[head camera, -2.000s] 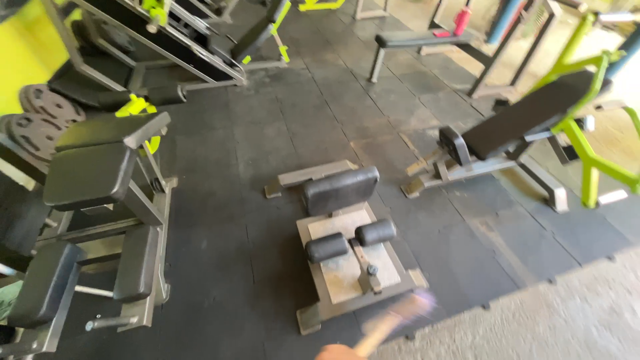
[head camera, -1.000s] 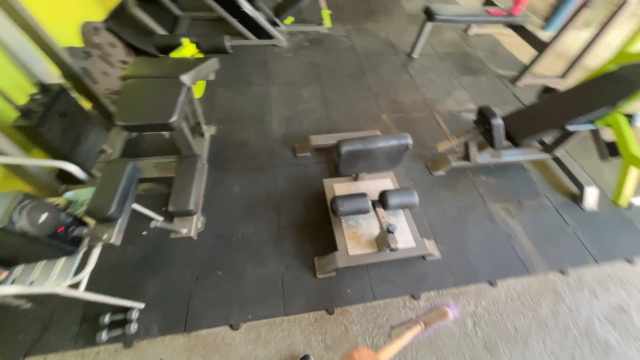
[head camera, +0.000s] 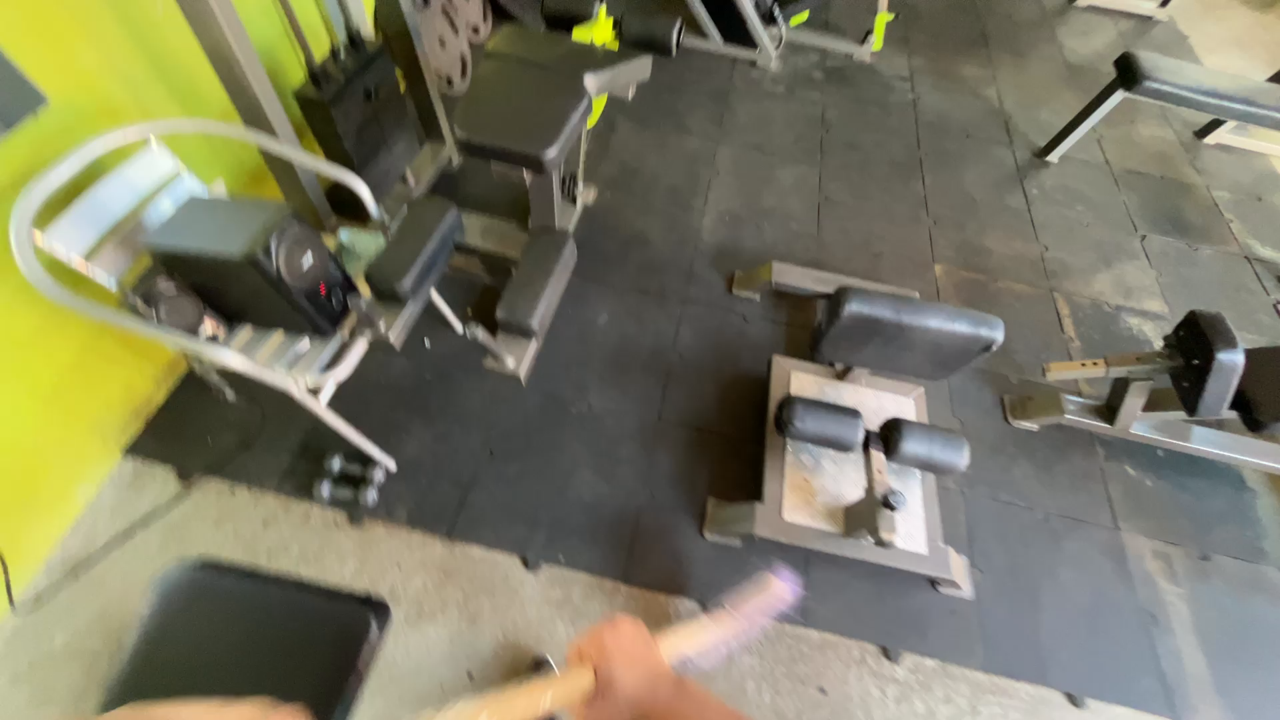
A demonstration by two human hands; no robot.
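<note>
My right hand (head camera: 622,662), at the bottom centre, is closed around a light wooden stick (head camera: 705,632). The stick runs from the bottom edge up to the right and ends in a blurred, purplish tip (head camera: 785,588). Part of what is likely my left hand (head camera: 210,710) shows at the bottom edge on the left; its fingers are cut off by the frame, and whether it holds anything is hidden. Close above it lies a dark, flat panel or seat (head camera: 250,635) with rounded corners, over the concrete floor.
A low padded exercise machine (head camera: 850,470) stands on black rubber floor tiles (head camera: 590,440). Further left are a padded bench machine (head camera: 525,100), a curved metal-framed rack (head camera: 200,350) with a black speaker (head camera: 260,260), and small dumbbells (head camera: 345,490). Another bench (head camera: 1200,85) is upper right.
The view has swung left, bringing in the metal rack and the dark panel. My right hand still holds the stick. What seems to be my left hand now shows at the bottom edge.
</note>
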